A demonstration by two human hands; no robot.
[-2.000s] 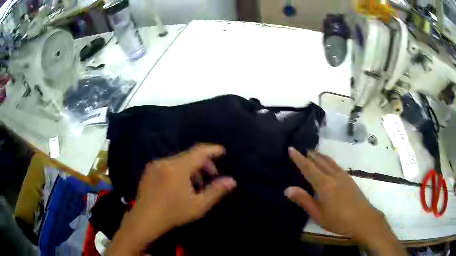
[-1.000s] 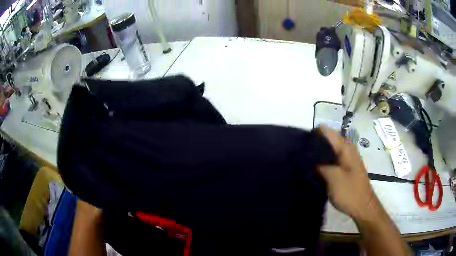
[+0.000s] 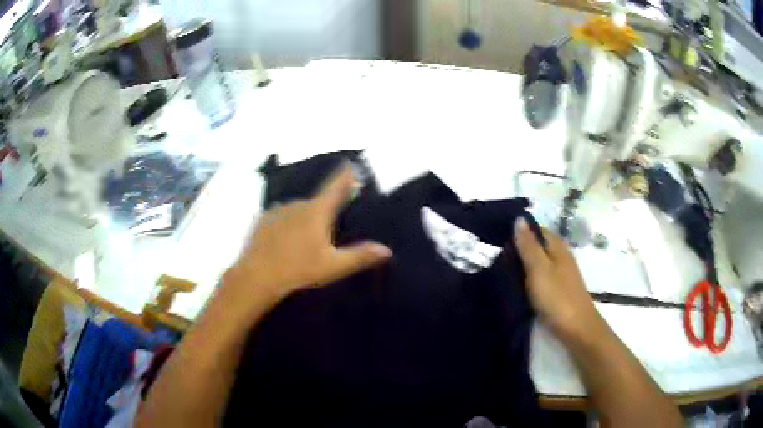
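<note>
A black garment (image 3: 393, 326) lies over the front of the white table and down towards my lap. A curved white patch with dark marks (image 3: 458, 244) shows near its upper edge; blur hides what it is. My left hand (image 3: 305, 238) rests on the garment's upper left with thumb and fingers spread. My right hand (image 3: 548, 272) grips the garment's upper right edge, close to the sewing machine's needle area. The image is blurred.
The sewing machine (image 3: 606, 109) stands at right, with white label strips (image 3: 642, 242) and red-handled scissors (image 3: 708, 318) beside it. A clear bottle (image 3: 205, 79), another machine (image 3: 79, 117) and a plastic-wrapped dark packet (image 3: 159, 188) are at left. Blue cloth (image 3: 104, 359) is below left.
The garment has been turned and drawn in from the left; the white patch now shows. My left hand has come up from beneath onto its top. My right hand stays at its right edge.
</note>
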